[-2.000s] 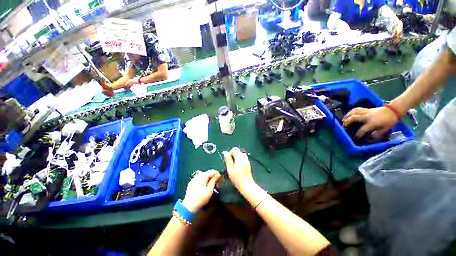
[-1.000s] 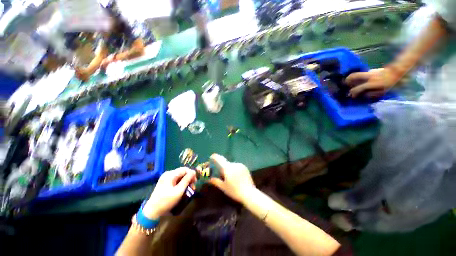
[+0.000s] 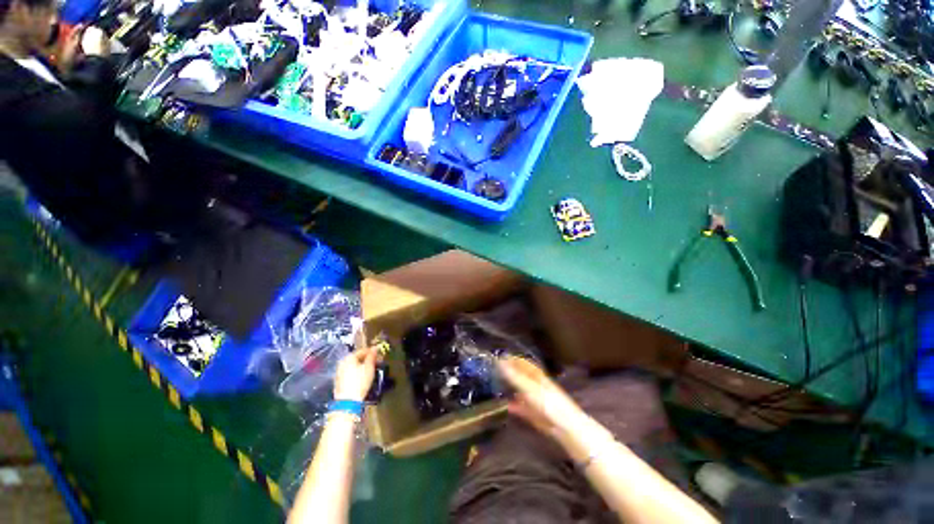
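An open cardboard carton [image 3: 415, 440] stands below the bench edge, with dark parts [image 3: 435, 368] and a clear plastic bag [image 3: 481, 343] inside. My left hand [image 3: 355, 377] is at the carton's left edge, closed on a small dark and yellow part [image 3: 383, 350]; its exact shape is unclear. My right hand [image 3: 538, 394] is over the carton's right side, its fingers closed at the clear bag's edge, slightly blurred. On the green bench lie a small circuit board [image 3: 572, 219] and green-handled nippers [image 3: 718, 246], jaws pointing away from me.
Two blue bins [image 3: 502, 205] at the bench's upper left hold cables, white plugs and boards. A white cloth [image 3: 620, 97], white ring [image 3: 630, 162], white bottle [image 3: 729, 115] and black device [image 3: 865, 210] are on the bench. A floor bin [image 3: 174, 363] and a person [image 3: 61, 133] are left.
The view has swung down and left. My hands have moved from the bench edge down to the carton. The circuit board now lies on the bench, and the nippers show clearly.
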